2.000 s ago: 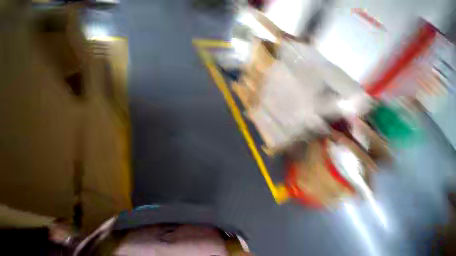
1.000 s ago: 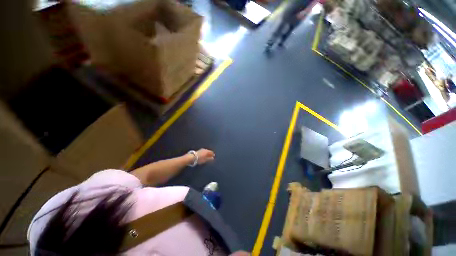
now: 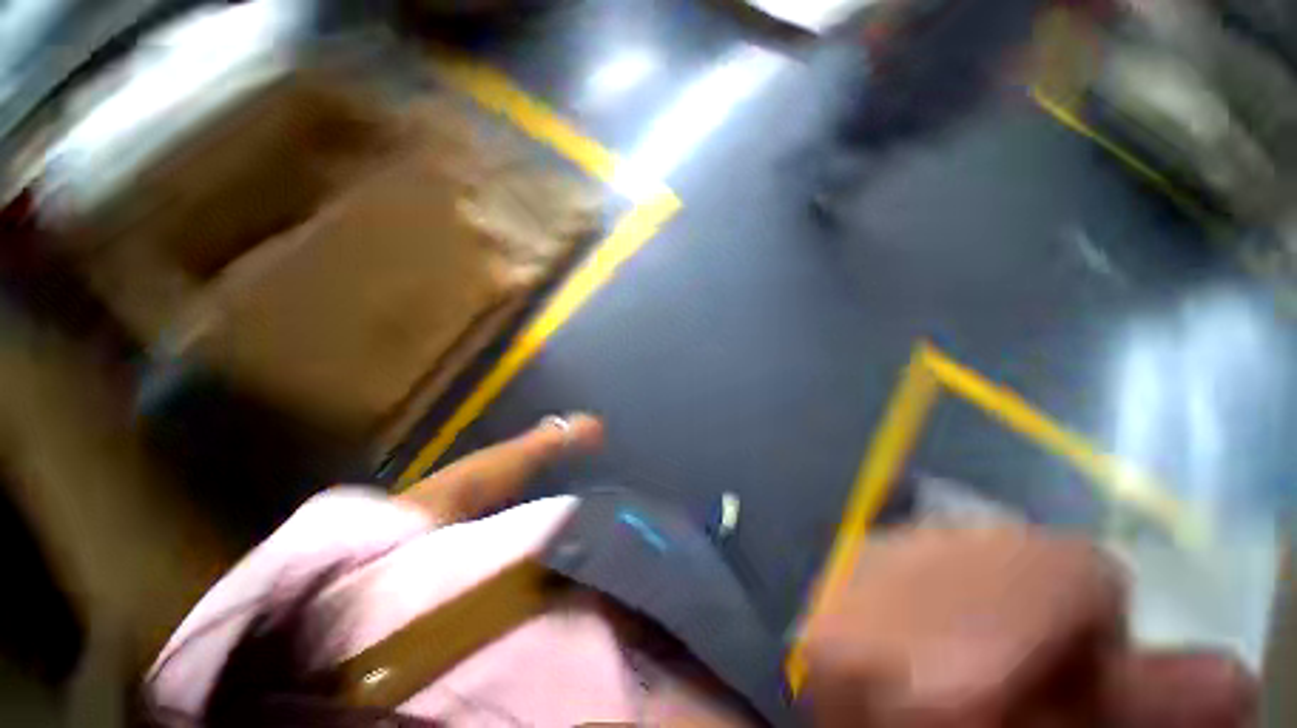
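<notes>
My left hand (image 3: 579,431) is small and blurred at the end of a stretched arm with a light band at the wrist. No object shows in it, and its fingers cannot be made out. My right hand (image 3: 981,626) is large, very close to the camera and strongly blurred at the lower right. Its fingers and anything in it cannot be told. A large brown open carton (image 3: 356,292) stands at the left, beyond my left arm, and neither hand touches it.
Dark grey floor (image 3: 740,341) runs ahead between yellow lines (image 3: 534,334). A blurred white thing (image 3: 1202,590) is at the right, partly behind my right hand. Blurred goods (image 3: 1195,86) stand at the upper right. A dark shape, perhaps a person, is at the top.
My right hand has come up into view at the lower right. The view has shifted, so the left carton looks nearer and the right-hand cartons no longer show. My left arm remains stretched out.
</notes>
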